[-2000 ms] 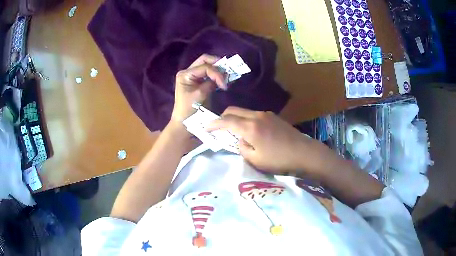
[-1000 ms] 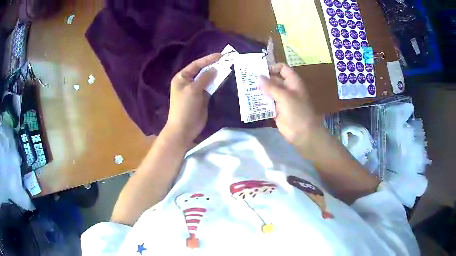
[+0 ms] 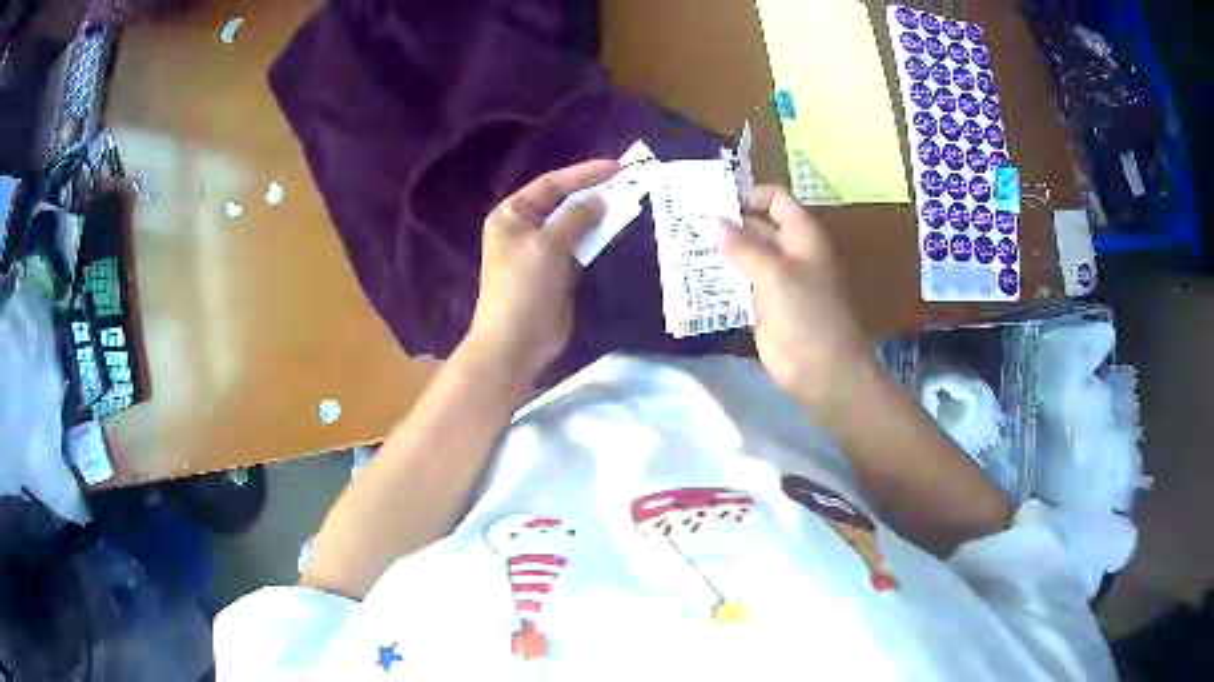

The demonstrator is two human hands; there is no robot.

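Observation:
Plum trousers [image 3: 386, 160] lie spread on the desk in front of me. My left hand [image 3: 533, 260] is bare and pinches a small white care label [image 3: 606, 220] between thumb and fingers. My right hand [image 3: 799, 287] is bare and grips a larger white printed tag [image 3: 702, 253] by its right edge, text facing me. The label and tag are close together above the trousers, near the desk's front edge. I cannot tell how either is joined to the garment.
A yellowish sheet [image 3: 852, 113] and a sticker sheet with purple dots [image 3: 952, 147] lie right, with turquoise clips. A dark keyboard [image 3: 107, 313] is at the left edge. Clear bins [image 3: 965, 400] with white material stand at the right. Small white scraps lie on the desk [image 3: 200, 373].
Over the two seconds, my right hand has lifted the larger tag from near my shirt and turned its printed side to me. In the last second the hands have barely changed; the view shifted slightly.

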